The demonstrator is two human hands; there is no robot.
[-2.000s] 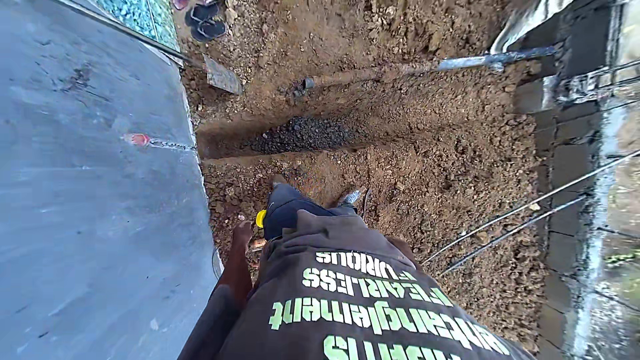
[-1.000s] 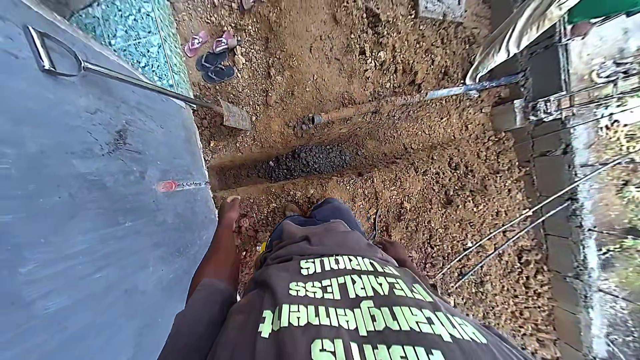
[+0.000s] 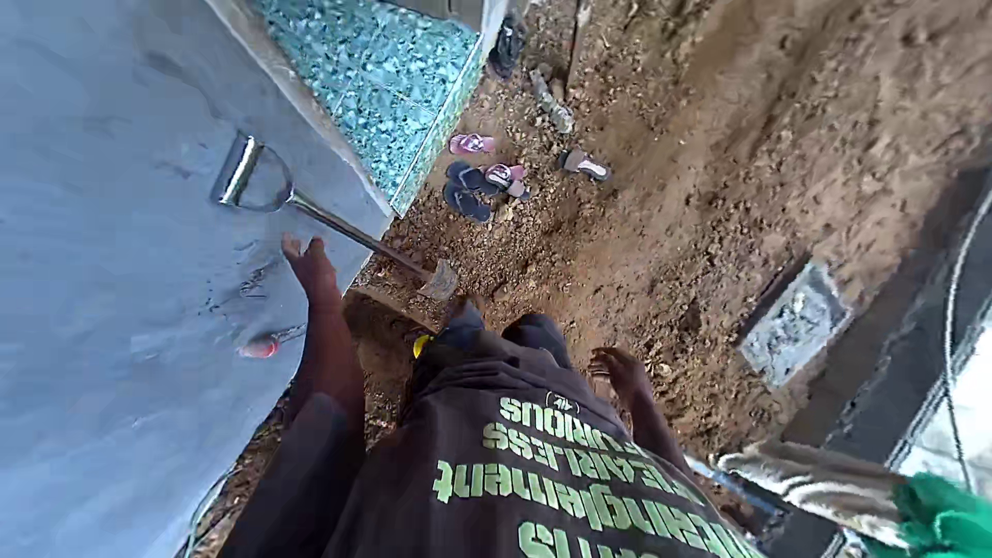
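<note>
My left hand (image 3: 311, 267) is raised beside the blue-grey wall, fingers apart and holding nothing, just below the metal shaft of a shovel (image 3: 349, 230). The shovel leans on the wall with its D-shaped handle up, its blade down on the soil. My right hand (image 3: 618, 370) hangs at my right side over the brown earth, fingers loosely spread, with nothing in it. Something yellow (image 3: 421, 345) shows at my waist on the left. A red-ended item (image 3: 260, 347) sticks out at the wall, left of my left forearm.
Sandals (image 3: 466, 190) and slippers lie on the gravelly soil by a teal tiled ledge (image 3: 380, 85). Part of a trench (image 3: 381, 329) runs by the wall. A concrete block (image 3: 797, 324) lies at right, near a grey masonry edge, with a pale sheet (image 3: 821, 480) and green material (image 3: 942, 508) below.
The view has swung left, toward the ledge and sandals. My left hand has come up near the shovel shaft; two seconds ago it was low by my leg. My right hand has come into clear view.
</note>
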